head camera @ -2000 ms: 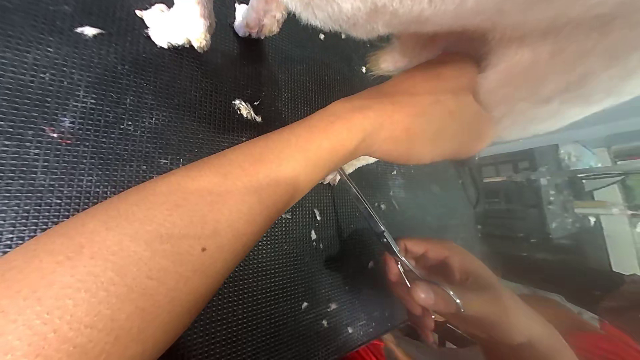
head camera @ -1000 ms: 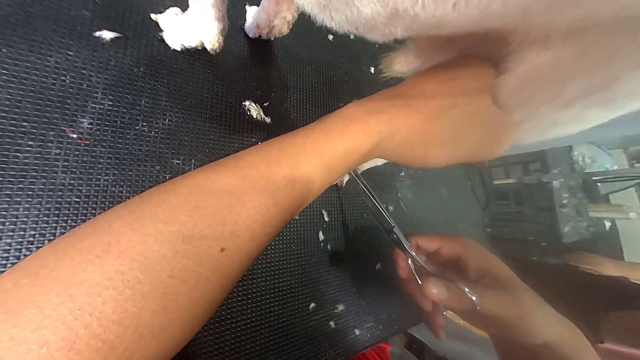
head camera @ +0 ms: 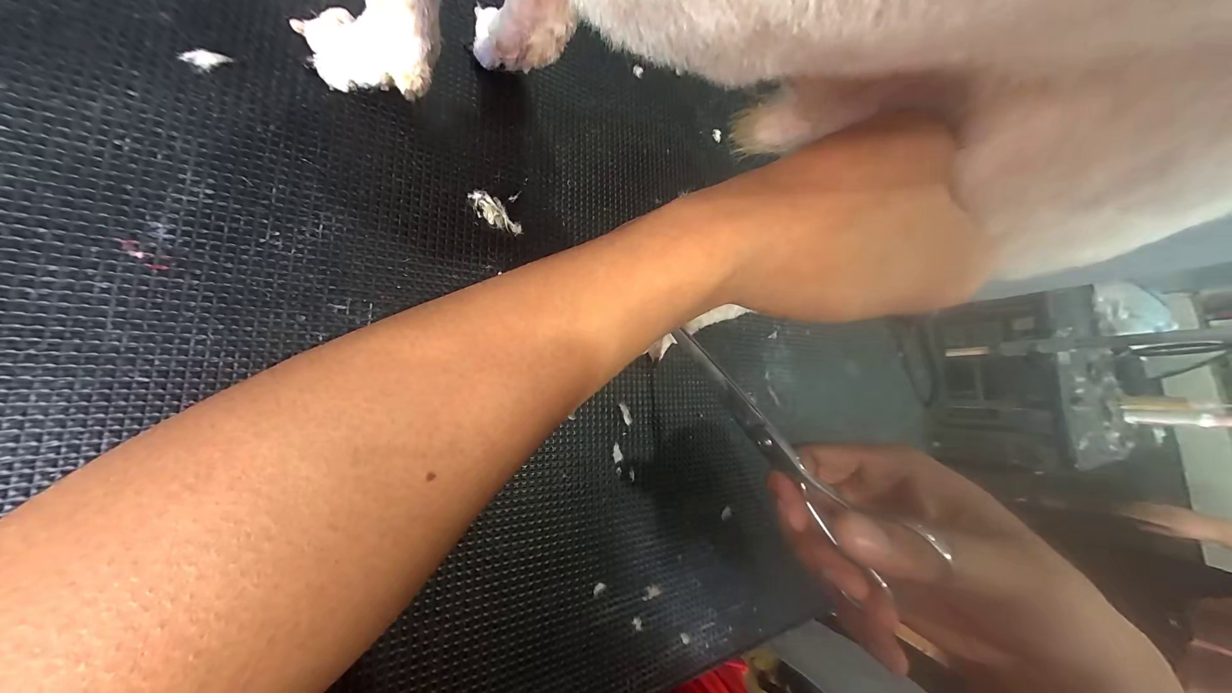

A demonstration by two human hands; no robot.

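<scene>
My left hand (head camera: 866, 221) is bent at the wrist against the underside of a pale-furred animal (head camera: 1088, 125), probably a dog; its fingers are hidden, so its grip cannot be told. In my right hand (head camera: 866, 549), at the lower right, is a pair of metal scissors (head camera: 741, 404). Their blades point up and left, and the tips pass behind my left forearm beside a piece of white fur (head camera: 717, 316), perhaps part of a paw. Two white-furred paws, one (head camera: 371, 48) and another (head camera: 525, 34), stand on the black textured tabletop (head camera: 231, 221) at the top.
A tuft of cut fur (head camera: 495, 212) and several smaller bits lie on the tabletop, whose edge runs past my right hand. Beyond it, at the right, are a dark shelf-like unit (head camera: 991, 356), clear plastic (head camera: 1097, 404) and part of another person's arm (head camera: 1179, 523).
</scene>
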